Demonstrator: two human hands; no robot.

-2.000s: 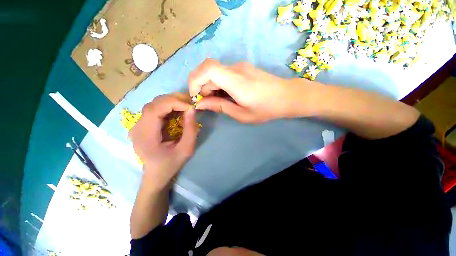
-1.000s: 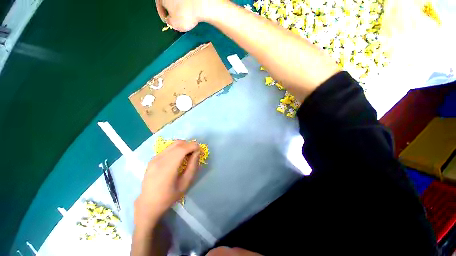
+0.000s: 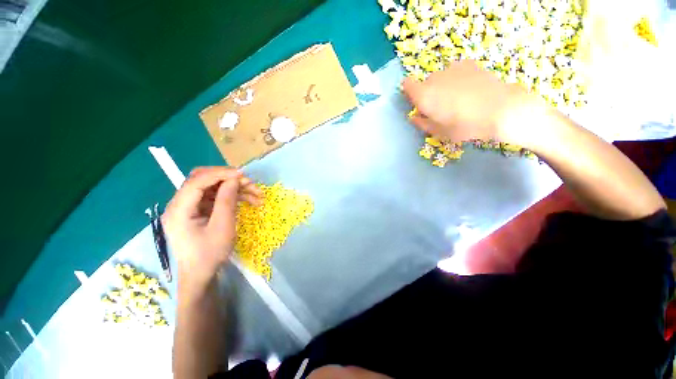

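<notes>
My left hand point(image 3: 204, 218) is at the left edge of the flat pile of small yellow parts point(image 3: 276, 218), fingers curled with the tips close together over the pile; whether a sliver is between them is too small to tell. My right hand point(image 3: 467, 107) is blurred and reaches over the near edge of the large heap of yellow-and-white figures point(image 3: 511, 41). Its fingertips are low among the pieces, and a grip cannot be made out. A few figures point(image 3: 442, 152) lie just below it. The cardboard point(image 3: 319, 89) holds a round white glue puddle point(image 3: 282, 129).
Dark tweezers point(image 3: 160, 244) lie left of my left hand, beside a small side heap of figures point(image 3: 135, 296). White tape strips point(image 3: 274, 303) cross the grey-blue sheet point(image 3: 356, 229). A whitish plastic bag point(image 3: 623, 81) is beyond the large heap. A dark green surface point(image 3: 133, 66) spans the upper left.
My right hand has come back from the green surface at the top to the large heap. My left hand has shifted left, uncovering more of the small yellow pile. The view has shifted slightly.
</notes>
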